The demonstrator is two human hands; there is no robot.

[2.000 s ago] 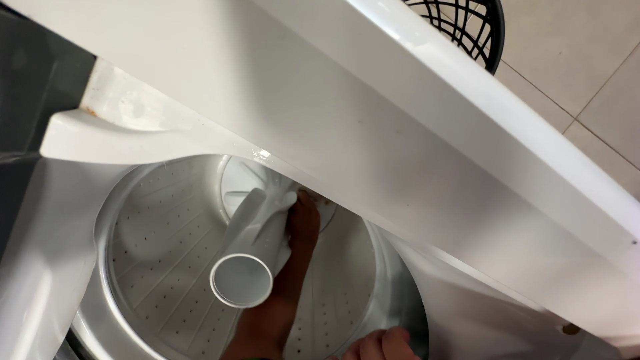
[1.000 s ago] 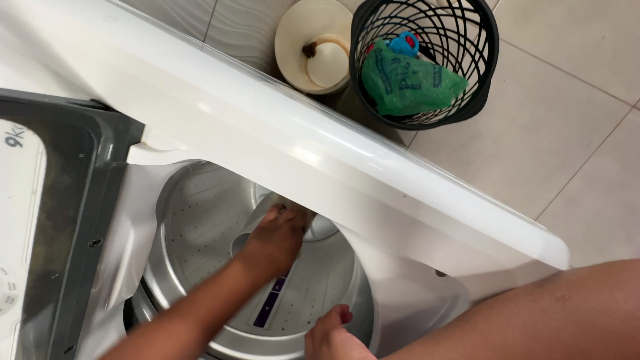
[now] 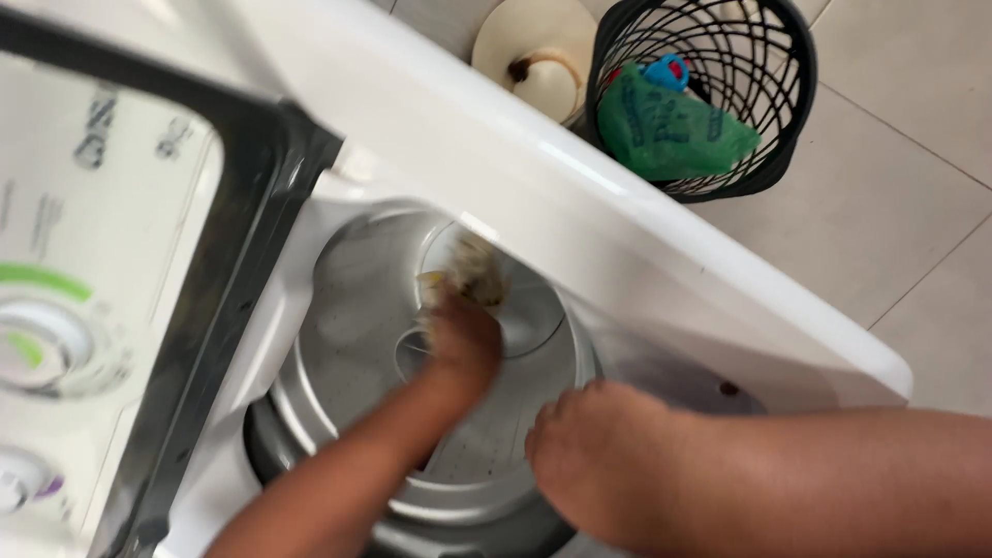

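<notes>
Reaching into the metal drum (image 3: 353,310) of a top-loading washing machine, my left hand (image 3: 465,329) has its fingers closed around a blurred beige, bristly-looking clump (image 3: 477,271). What the clump is cannot be made out. Below and left of that hand, the round open end of the agitator (image 3: 411,354) shows, the rest partly hidden by the hand. My right hand (image 3: 601,457) rests with curled fingers over the drum's right rim; its palm and anything under it are hidden.
The machine's white raised lid (image 3: 604,201) crosses above the drum. At left is the control panel (image 3: 101,271) with knobs. Beyond the lid, a black lattice basket (image 3: 798,101) holds a green plastic bag (image 3: 666,132), beside a stained cream container (image 3: 535,39) on the tiled floor.
The agitator's open end was more exposed two seconds ago. The beige clump now shows beyond my left hand, and my right hand and forearm have come further over the drum's rim. The view has shifted.
</notes>
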